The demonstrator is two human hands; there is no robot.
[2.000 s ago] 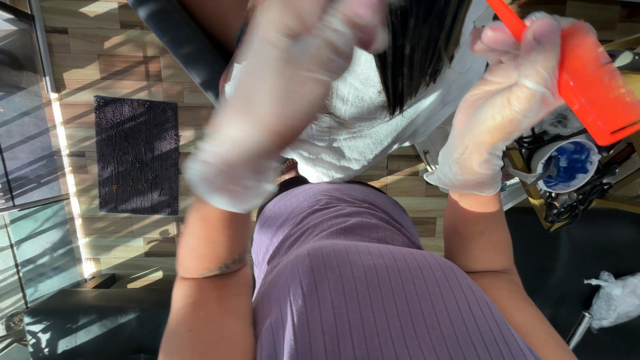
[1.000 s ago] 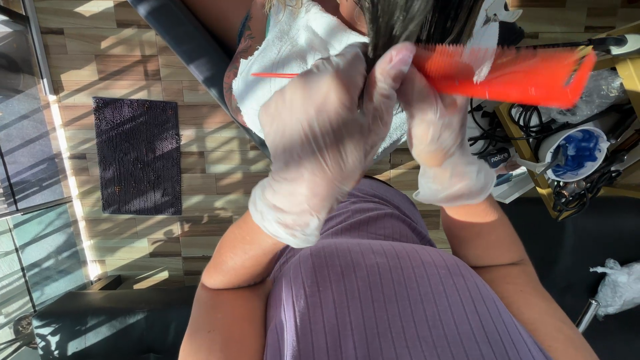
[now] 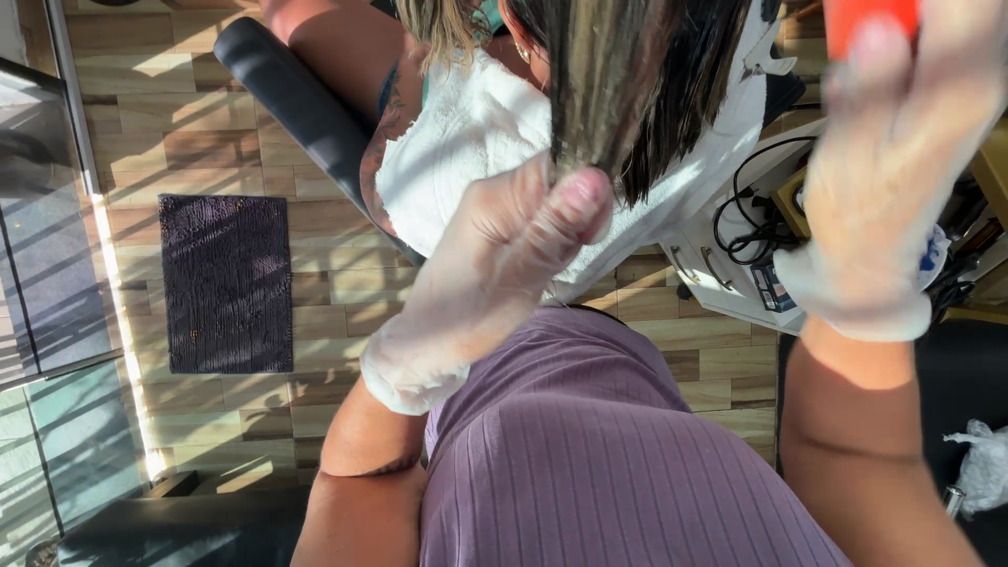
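Observation:
My left hand (image 3: 504, 260), in a translucent glove, is closed around the lower end of a section of streaked wet-looking hair (image 3: 602, 87). The hair belongs to a seated person with a white towel (image 3: 480, 126) over the shoulders. Darker hair (image 3: 685, 102) hangs loose to the right of the held section. My right hand (image 3: 890, 165), gloved too and blurred, is raised at the upper right and holds a red comb (image 3: 866, 20), mostly cut off by the top edge of the view.
A black chair armrest (image 3: 299, 118) lies at the person's left. On the right stands a white drawer cabinet (image 3: 709, 283) with black cables (image 3: 748, 228) and a bowl with blue contents (image 3: 933, 252), partly behind my right hand. A dark mat (image 3: 227, 283) lies on the wood-look floor.
A second ago both my hands were together at the hair with the red comb across it. My right hand has moved away to the upper right with the comb; my left hand still grips hair.

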